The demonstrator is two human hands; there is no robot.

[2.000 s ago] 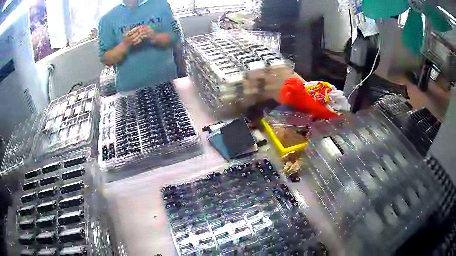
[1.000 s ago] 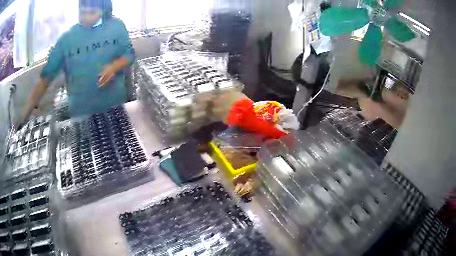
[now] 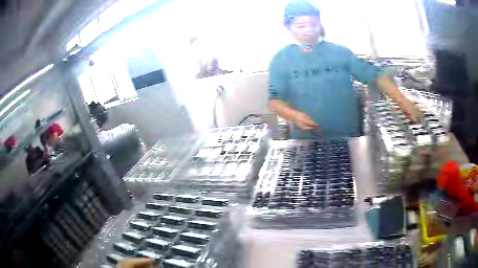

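My left hand (image 3: 135,262) shows at the bottom edge, mostly cut off, over the near-left blister tray (image 3: 207,254). What it holds, if anything, cannot be told. Black-and-white units (image 3: 169,218) lie in columns in that tray. My right hand is not in view. A dense-pocket tray of small black parts (image 3: 356,258) is cut off at the bottom right. Another full dense-pocket tray (image 3: 304,219) stands farther back, before the co-worker.
A co-worker (image 3: 317,86) stands opposite, one hand on the tray stack (image 3: 395,157). Trays of white parts (image 3: 225,157) stand at back left. A dark and blue-green pad (image 3: 387,215), yellow bin (image 3: 425,225) and red-orange bag (image 3: 455,188) lie right. A metal post rises at left.
The view has swung left, so the trays sit farther right. The co-worker now reaches to the tray stack instead of the back-left trays. My hand has come in at the bottom.
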